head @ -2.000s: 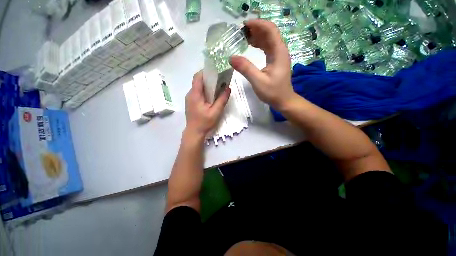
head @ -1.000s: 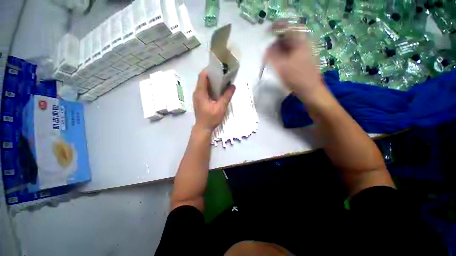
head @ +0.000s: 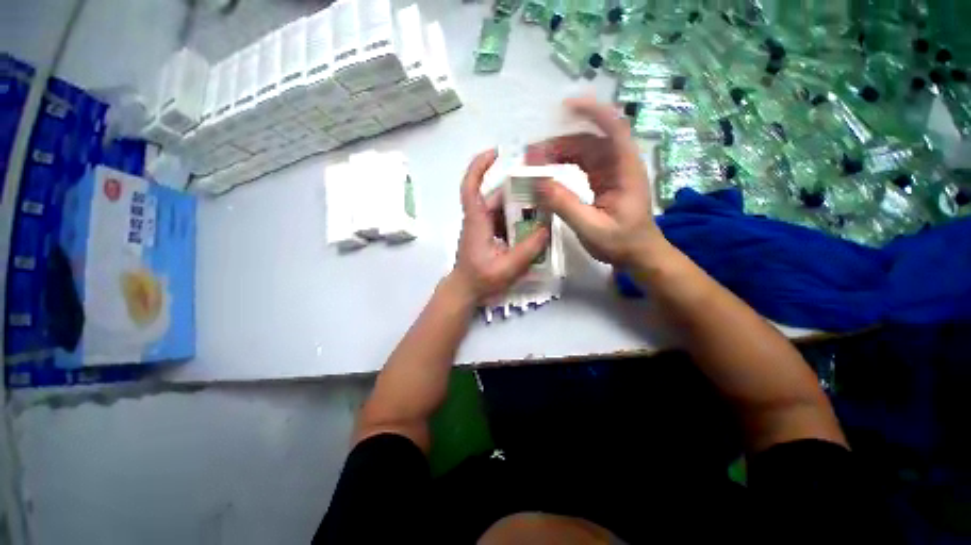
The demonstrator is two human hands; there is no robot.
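My left hand [head: 496, 234] holds a white carton [head: 531, 236] with a green panel upright above the table, thumb on its front. My right hand [head: 607, 192] is at the carton's top end, fingers spread and blurred, thumb near the top edge. Whether the flap is shut is too blurred to tell, and the inside is hidden. Thin white strips [head: 546, 287] with dark tips lie fanned under the carton, mostly covered by it and my hands.
Several white cartons [head: 367, 198] lie together left of my hands. Stacked white cartons [head: 309, 91] stand behind them. Green bottles with black caps [head: 767, 117] are heaped at right, with a blue cloth [head: 777, 256] before them. A blue-and-white food box [head: 133, 271] is at far left.
The carton's raised flap no longer shows standing up. My right hand has come from beside the bottle heap to the carton's top. The view has shifted, so the surroundings appear further right.
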